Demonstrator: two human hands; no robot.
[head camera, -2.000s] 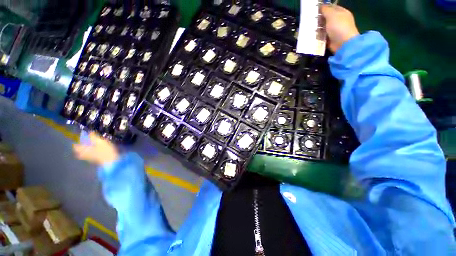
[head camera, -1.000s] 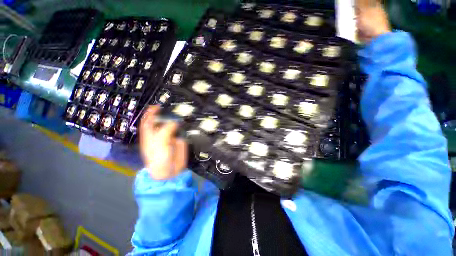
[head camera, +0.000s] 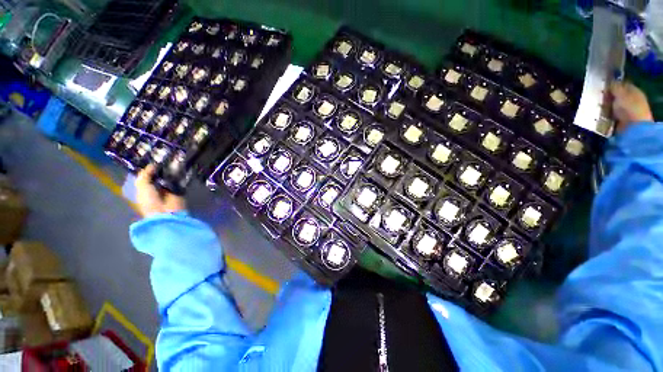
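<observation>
My right hand (head camera: 631, 107) holds a long white strip (head camera: 602, 73) at the upper right. A black tray of round modules with pale square centres (head camera: 472, 174) lies at the right, its left edge overlapping a second such tray (head camera: 298, 156) in the middle. A third filled tray (head camera: 185, 87) lies at the left. My left hand (head camera: 158, 195) is at the near corner of that left tray, fingers partly hidden against its dark edge. Whether it grips the tray is not clear.
A dark rack-like tray (head camera: 123, 33) stands at the upper left on the green bench (head camera: 363, 16). A white sheet (head camera: 282, 93) shows between the left and middle trays. Cartons (head camera: 36, 269) and a red bin (head camera: 91, 356) are on the floor, lower left.
The upper tray has moved right, uncovering the middle tray's modules. My left hand has gone from the middle tray to the left tray's corner. My right hand still holds the strip, now farther right.
</observation>
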